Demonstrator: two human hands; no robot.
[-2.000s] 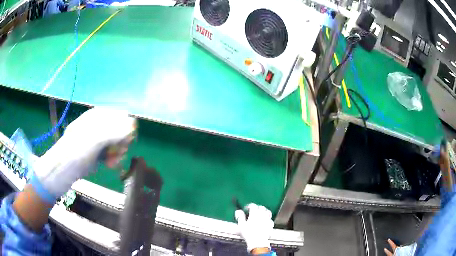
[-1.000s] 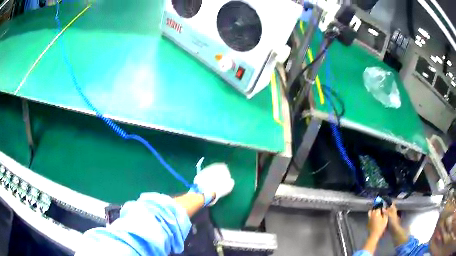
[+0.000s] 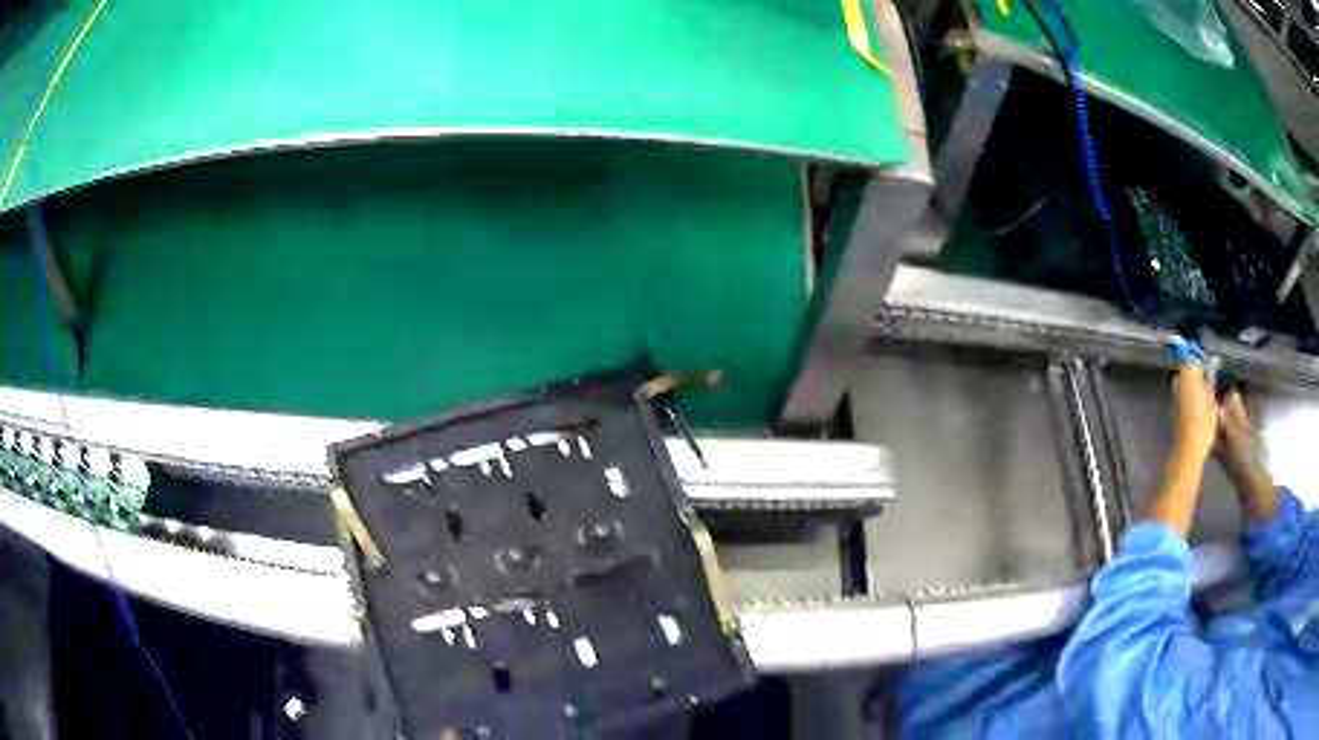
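Observation:
A black flat carrier plate (image 3: 543,578) with cutouts lies tilted across the conveyor rails in front of me, its lower part cut off by the frame's bottom edge. No boards show in it. Tan clips show at its side edges. A row of green circuit boards (image 3: 70,477) lies between the rails at the left. Neither of my hands is in view.
Silver conveyor rails (image 3: 810,474) run left to right. A green bench (image 3: 434,80) stands behind them, with a lower green surface. At right, another person's bare hands (image 3: 1208,419) meet near a black bin (image 3: 1172,253) of parts. A blue coiled cord (image 3: 1088,145) hangs there.
The view has tilted down, and the static blower has left it. The black carrier now shows nearly whole over the rails. My gloved hand and blue sleeve have gone out of view.

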